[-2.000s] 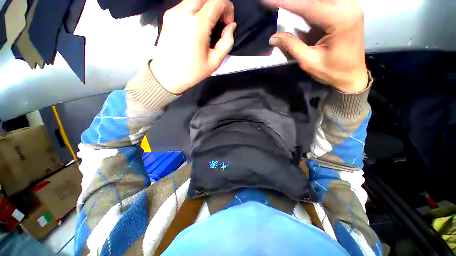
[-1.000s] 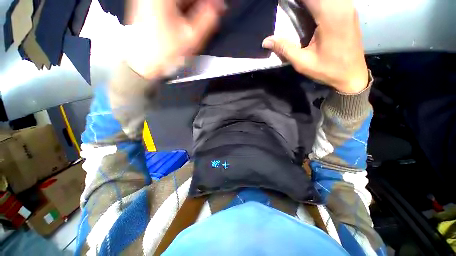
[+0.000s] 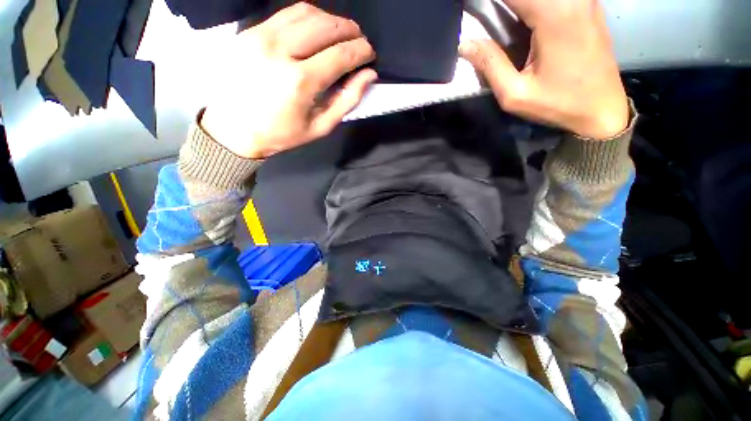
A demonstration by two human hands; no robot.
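Note:
A flat dark cut panel (image 3: 412, 41) lies at the table's near edge, cut off by the top of the picture. My left hand (image 3: 300, 78) is at its left side, with curled fingers and the thumb near the index finger; the fingertips lie at the panel's left edge. My right hand (image 3: 556, 70) is at its right side, thumb at the panel's right edge and the other fingers cut off by the top edge. I cannot tell if either hand grips the panel. A bright white strip of table (image 3: 403, 99) shows below it.
Angular navy and tan pieces (image 3: 90, 57) lie at the table's left. Another dark piece (image 3: 216, 10) is at the top edge. Cardboard boxes (image 3: 70, 255) and a blue bin (image 3: 280, 265) stand below at left. Dark material (image 3: 683, 189) is at right.
My left hand, blurred a second ago, is now sharp and rests at the panel's left side. My right hand has shifted slightly right. The panel's near edge sits a little higher in view.

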